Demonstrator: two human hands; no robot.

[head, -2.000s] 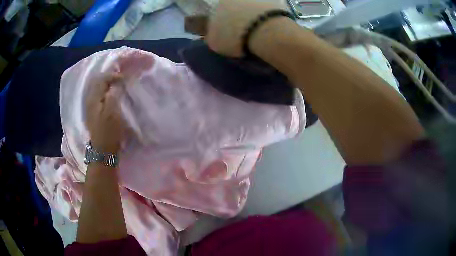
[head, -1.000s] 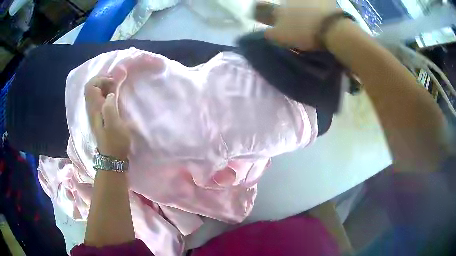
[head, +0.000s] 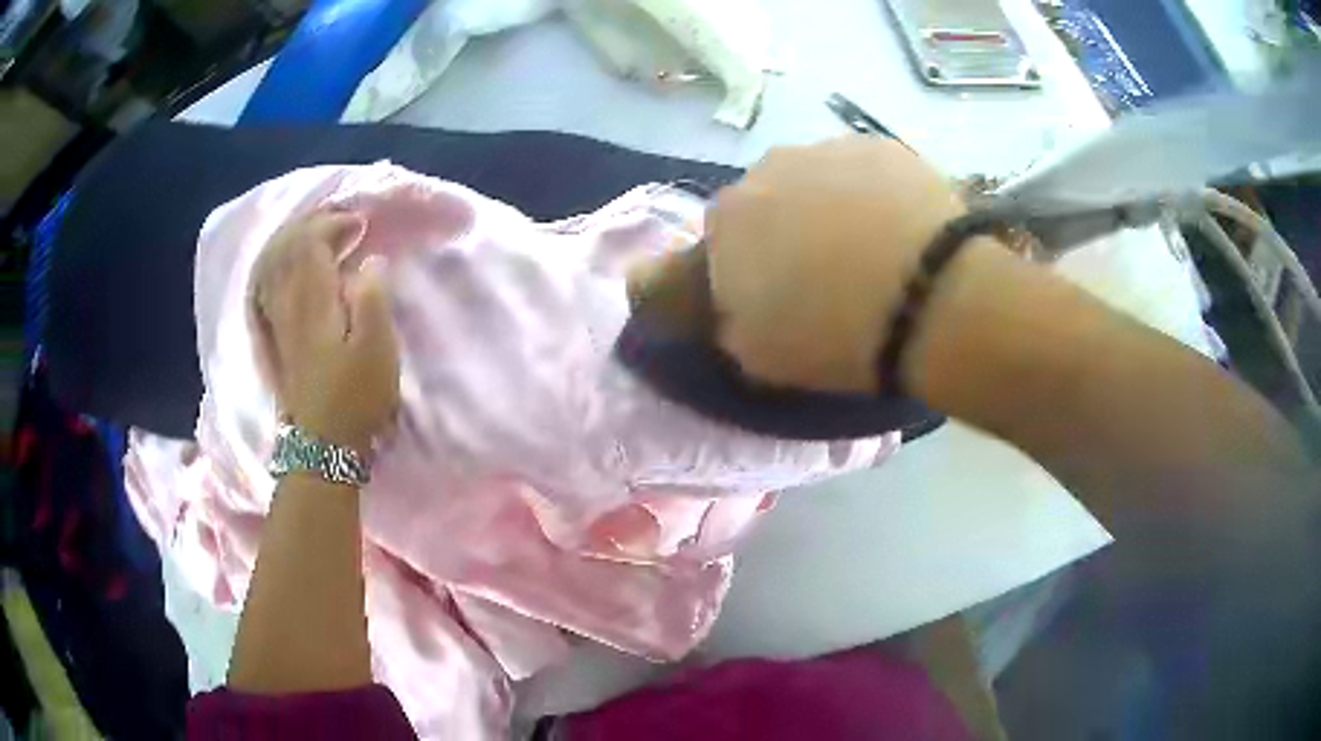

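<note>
The shiny pale pink garment [head: 493,362] lies over the dark padded form [head: 131,290], its lower folds hanging onto the white table. My left hand [head: 326,326] rests on the garment's left part, with a fold of cloth at the thumb and fingers. My right hand [head: 826,268] is shut on the handle of the iron [head: 695,369]. The iron's dark plate lies over the garment's right part. My right hand and wrist hide much of the iron.
Thread snips [head: 858,116] and a silver iron rest [head: 963,41] lie at the back right. Cream cloth scraps [head: 652,44] and a blue plastic piece [head: 326,65] are at the back. The pale hose [head: 1231,239] runs at right. Dark garments with red parts [head: 80,536] are at left.
The iron and my right hand moved right and back, then came forward and left onto the garment. The snips now show. My left hand remains on the cloth.
</note>
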